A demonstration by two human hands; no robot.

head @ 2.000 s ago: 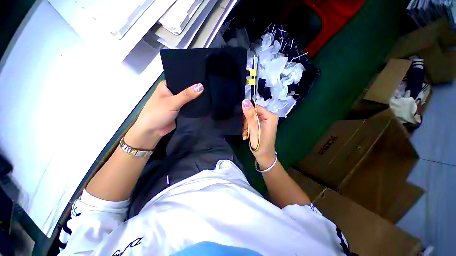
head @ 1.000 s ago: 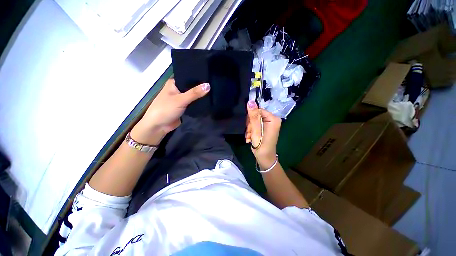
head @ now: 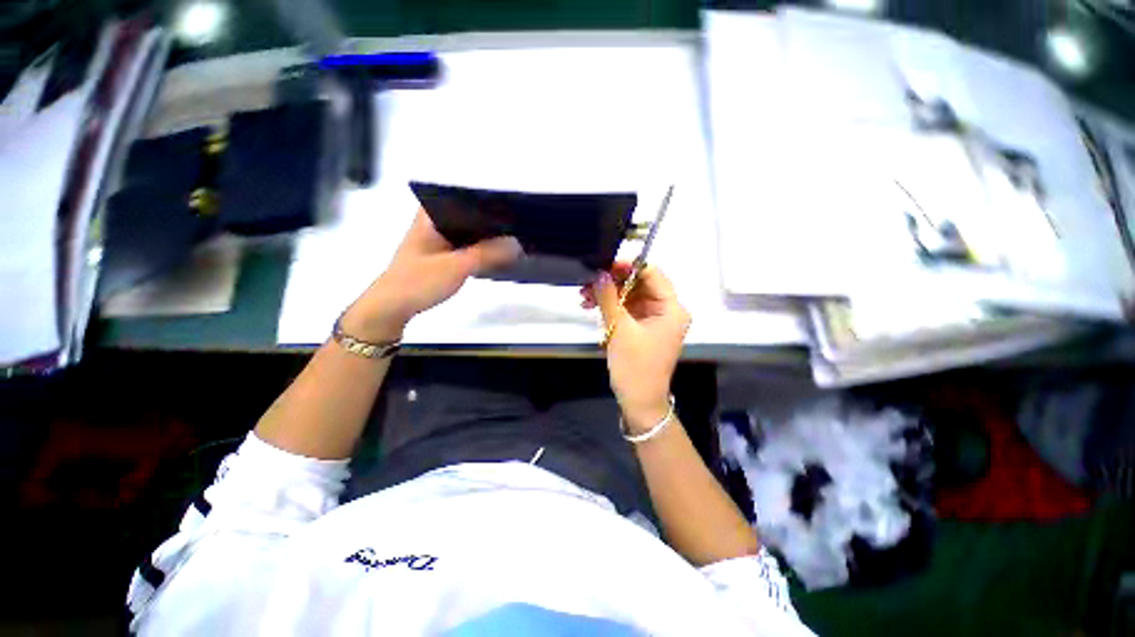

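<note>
My left hand point(head: 442, 271) holds a thin black panel point(head: 535, 227) by its left part, thumb on top, above the front of the white-covered bench. Small yellow tabs point(head: 639, 232) stick out at the panel's right edge. My right hand point(head: 645, 317) holds scissors point(head: 653, 228), gold handles in the fingers and blades pointing up, just beside the tabs. My right fingertips are at the panel's lower right corner; whether they grip it too is unclear. The view is blurred.
Black panel stacks point(head: 271, 168) with yellow tabs between them lie at left, near a blue-barred roller point(head: 386, 67). White sheets point(head: 35, 237) are at far left. A large pile point(head: 797, 187) with clear-covered panels is at right. A scrap heap point(head: 828, 479) is below the bench at right.
The view has turned from the scrap heap to face the bench. The panel and scissors, still in my hands, are now over the white bench instead of beside the scraps.
</note>
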